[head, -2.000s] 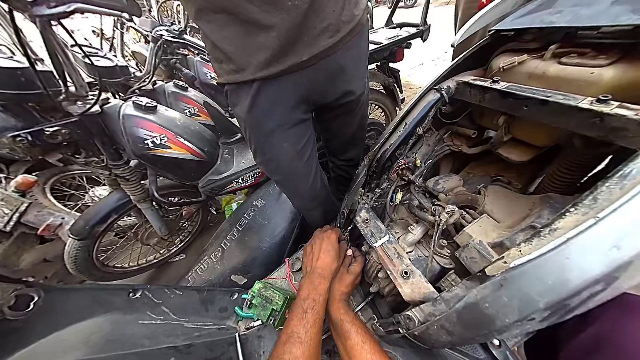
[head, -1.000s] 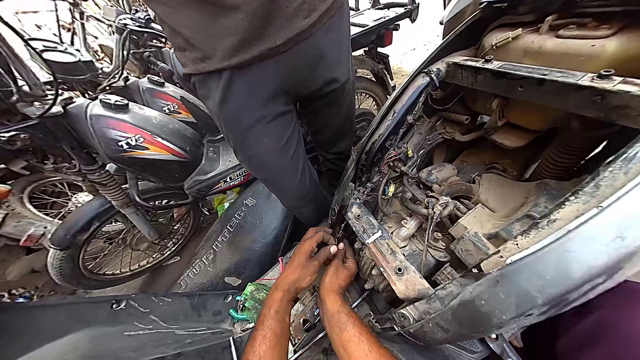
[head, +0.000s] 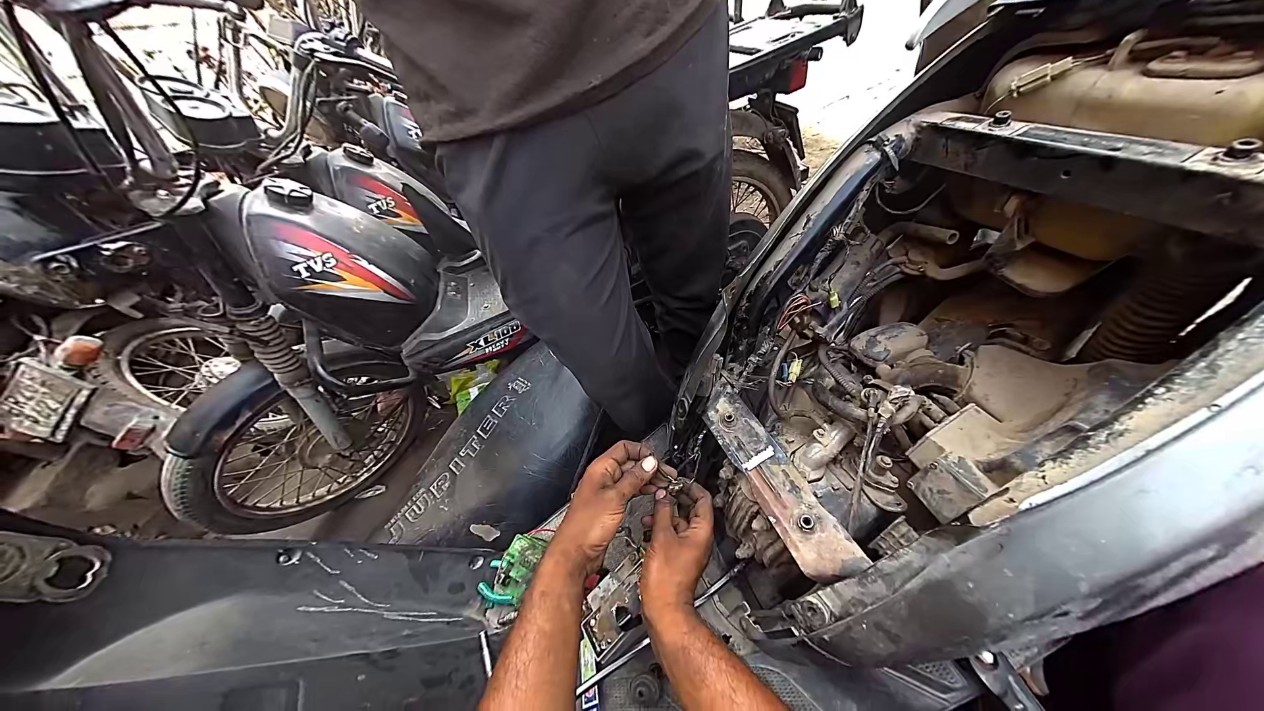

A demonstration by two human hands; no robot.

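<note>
Both hands are close together near the lower middle, in front of the scooter's opened body. My left hand (head: 610,494) pinches a small part at its fingertips, with the thumb and index finger together. My right hand (head: 679,538) meets it from the right, its thumb and fingers around a small metallic piece (head: 673,484), perhaps a wire connector; its exact kind cannot be told. Just right of the hands lies a metal bracket (head: 785,484) beside the dusty engine (head: 825,444). A green part with a teal tube (head: 513,573) sits left of my left forearm.
A person in dark trousers (head: 583,217) stands just beyond the hands. Motorcycles with dark fuel tanks (head: 321,257) are parked at left. A dark panel bearing writing (head: 494,444) lies behind the hands. The scooter's side panel (head: 1047,583) curves along the right. A metal rod (head: 617,662) lies beneath my forearms.
The hands have come back from the bracket's upper end, and the small metallic piece now shows between the fingertips. The standing person's legs stay close by.
</note>
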